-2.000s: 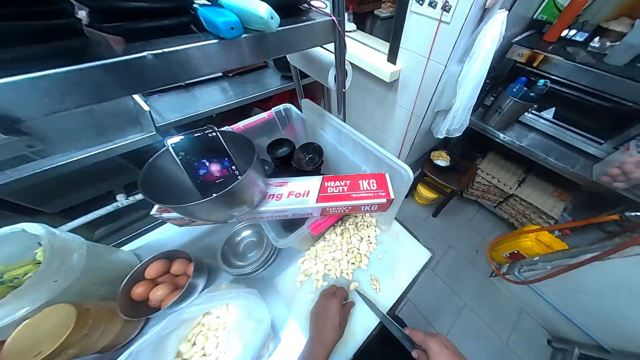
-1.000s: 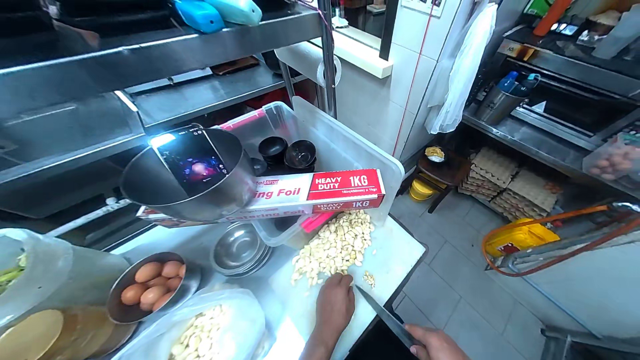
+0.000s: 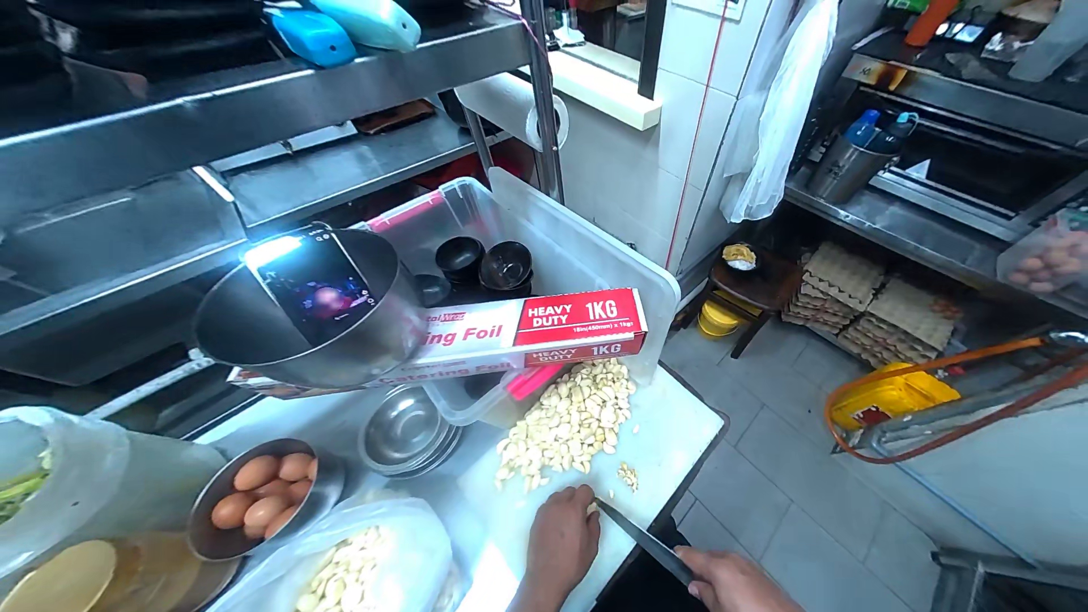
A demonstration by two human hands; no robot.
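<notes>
My right hand (image 3: 731,578) grips the handle of a kitchen knife (image 3: 639,537), its blade pointing up and left across the white cutting board (image 3: 680,429). At the blade's tip, my left hand (image 3: 563,537) rests on the board with its fingers bent around a small pale piece, likely a peeled garlic clove (image 3: 593,507). Just beyond my hands lies a large heap of peeled garlic cloves (image 3: 569,416). A small pile of trimmed bits (image 3: 627,476) sits to the right of the heap. More cloves fill a clear plastic bag (image 3: 408,544) at lower left.
A foil box (image 3: 544,327) lies across a clear plastic tub (image 3: 595,246) holding black bowls. A steel pot (image 3: 382,331) with a phone (image 3: 319,289) in it stands at left. Nearby are stacked steel bowls (image 3: 406,429) and a bowl of brown eggs (image 3: 265,512). A metal shelf (image 3: 255,93) hangs above.
</notes>
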